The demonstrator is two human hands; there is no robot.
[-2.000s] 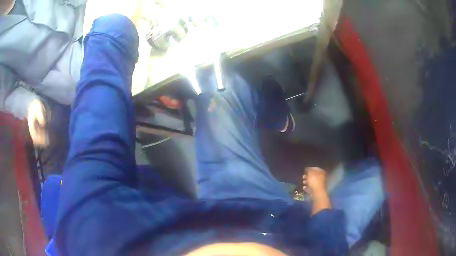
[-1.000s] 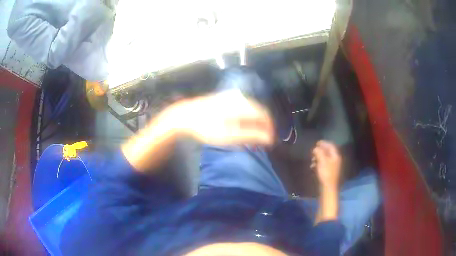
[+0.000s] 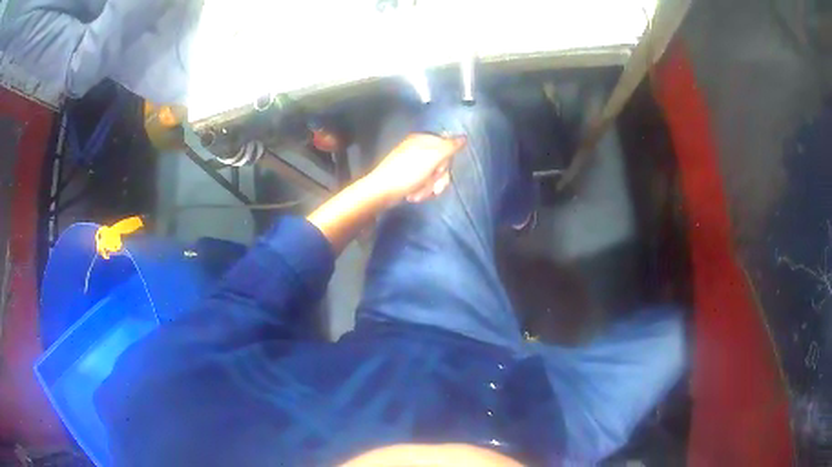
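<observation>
My left hand (image 3: 415, 171) is over my left thigh (image 3: 442, 246), just below the near edge of the bright work table (image 3: 401, 77). Its fingers look partly curled, with one finger stretched to the right. I see no object in it, but the palm side is hidden and the image is soft. My right hand is not in view. The table top is washed out by glare; small dark marks show at its top.
A blue bin (image 3: 78, 274) with a yellow-orange tie (image 3: 114, 237) and an angular blue tray (image 3: 100, 351) stand at my left. Another person's pale sleeve (image 3: 119, 46) is at the upper left. A red panel edge (image 3: 721, 274) curves down the right. Dark metal legs stand under the table.
My left arm has come down from the table area, across my front, to over my thigh. My right hand, earlier above my right thigh, has gone out of view. The blue bin now shows more.
</observation>
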